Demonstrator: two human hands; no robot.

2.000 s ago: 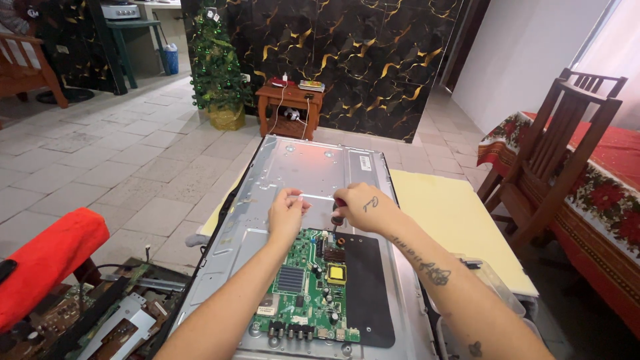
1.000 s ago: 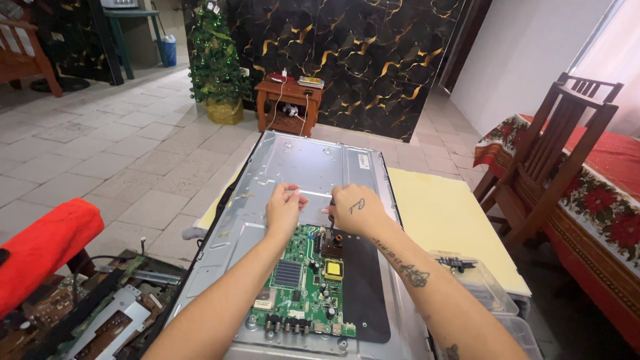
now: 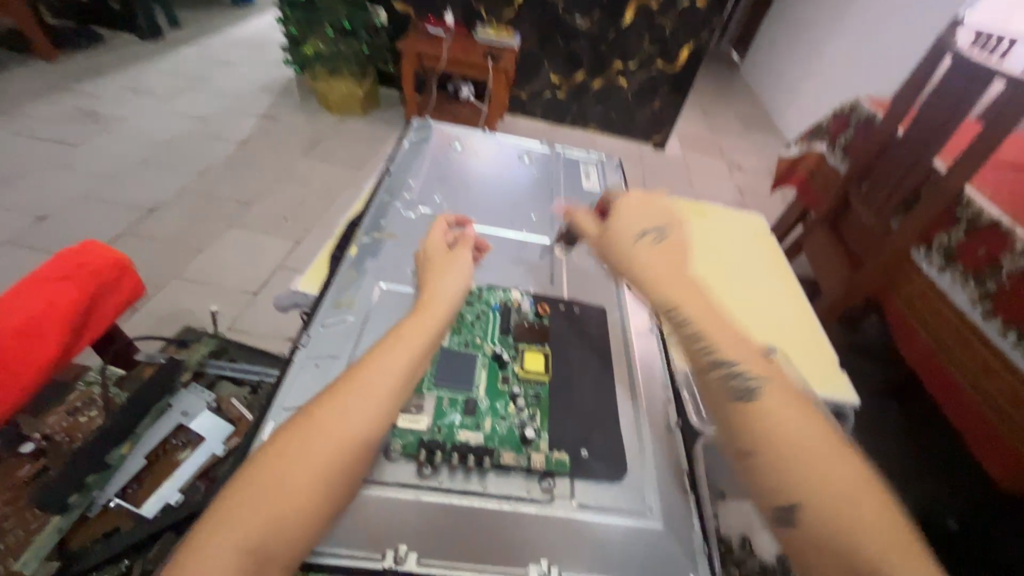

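A green circuit board (image 3: 488, 384) with a yellow transformer and a grey heatsink lies on the metal back panel of a flat-screen television (image 3: 496, 184), beside a black insulating sheet (image 3: 584, 392). Over the panel, just beyond the board's far edge, is my left hand (image 3: 446, 260), its fingertips pinched together; whether something small is between them cannot be told. My right hand (image 3: 628, 232) is blurred above the panel's right side. Its fingers are closed around a dark tool handle, with a thin shaft pointing down, perhaps a screwdriver.
Stripped circuit boards and metal brackets (image 3: 176, 448) are piled at the left, under a red cloth roll (image 3: 64, 320). A pale yellow board (image 3: 744, 280) extends beneath the panel. Clear plastic containers (image 3: 728, 456) stand at the right, near a wooden chair (image 3: 904, 136) and a cloth-covered table (image 3: 992, 216).
My right hand has moved right, away from my left hand and from the board's far edge. The view has tilted down and come closer.
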